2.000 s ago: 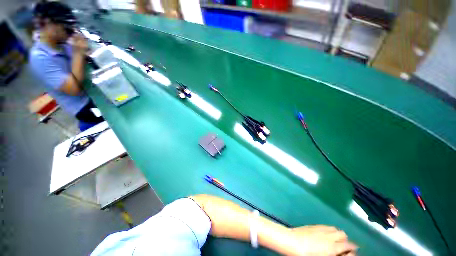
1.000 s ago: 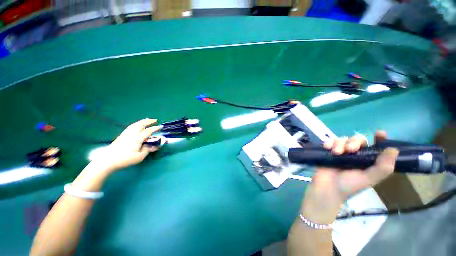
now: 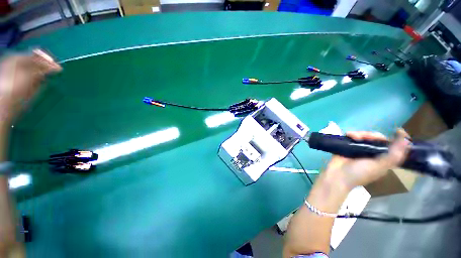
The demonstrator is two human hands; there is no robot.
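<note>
My right hand (image 3: 361, 156) is shut on a thick black electric screwdriver (image 3: 349, 145). Its nose points left, at the right edge of the pale grey-white screw feeder (image 3: 255, 146), whose open top shows dark mechanism. My left hand (image 3: 28, 75) is blurred and cut off by the left edge, over the far side of the belt; whether it holds anything cannot be told. A black connector cluster (image 3: 73, 160) with coppery tips lies on the belt near my left forearm. Another cable harness (image 3: 194, 107), with a blue and orange plug, lies behind the feeder.
More spaced harnesses (image 3: 285, 81) lie on the glossy green conveyor belt (image 3: 116, 106) toward the upper right. The teal bench (image 3: 151, 211) is in front. A small dark block (image 3: 26, 228) is at the lower left. A cardboard box (image 3: 394, 182) and black cord (image 3: 399, 219) are at the right.
My left hand has moved from the connector cluster on the belt to the far left edge. The screwdriver nose now sits at the feeder's right side instead of overlapping its front. The view has shifted.
</note>
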